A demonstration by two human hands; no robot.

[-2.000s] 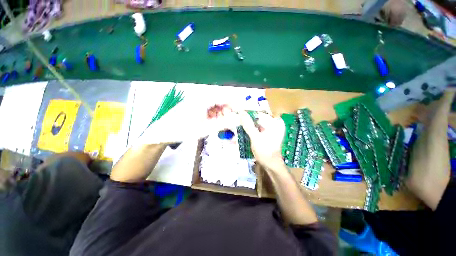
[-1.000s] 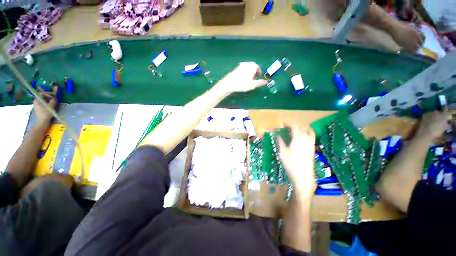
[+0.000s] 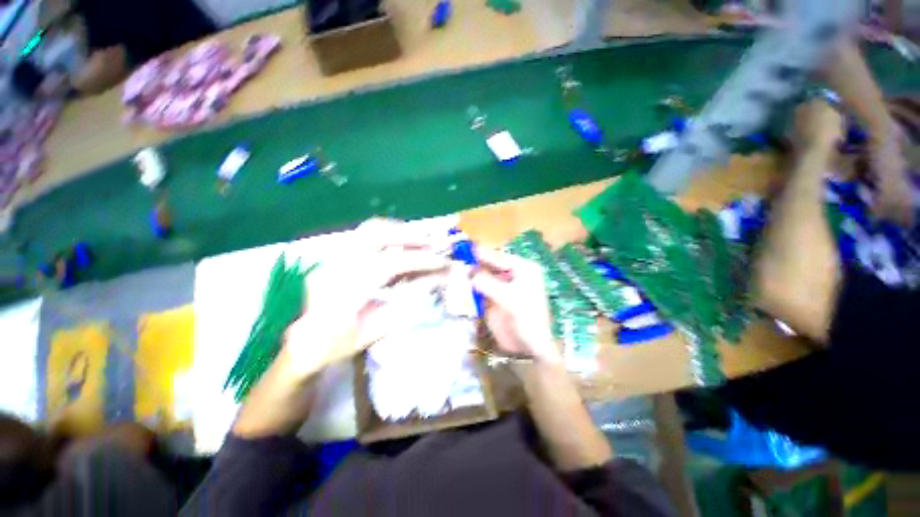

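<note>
A blue battery cell [image 3: 478,293] with a white face is between my hands above the back right of the open cardboard box [image 3: 429,428]. My right hand [image 3: 516,301] is shut on its right side. My left hand [image 3: 353,288] reaches over the box from the left, its fingertips close to the cell. Blur and glare hide whether they grip it. White paper pieces [image 3: 419,374] fill the box. A small blue piece [image 3: 462,247] shows just above the held cell. The cell's leads and any board on it cannot be made out.
Green strands [image 3: 267,328] lie left of the box. PCB panels [image 3: 666,263] and blue cells [image 3: 641,321] are heaped at right. Cell-and-board assemblies [image 3: 504,146] lie along the green belt [image 3: 404,141]. A grey metal arm [image 3: 741,96] and another worker's arm [image 3: 802,242] are at right.
My left hand has come back from the belt to above the box, and a cell is gone from where it reached. My right hand has moved left from the panels to the cell. The view has tilted.
</note>
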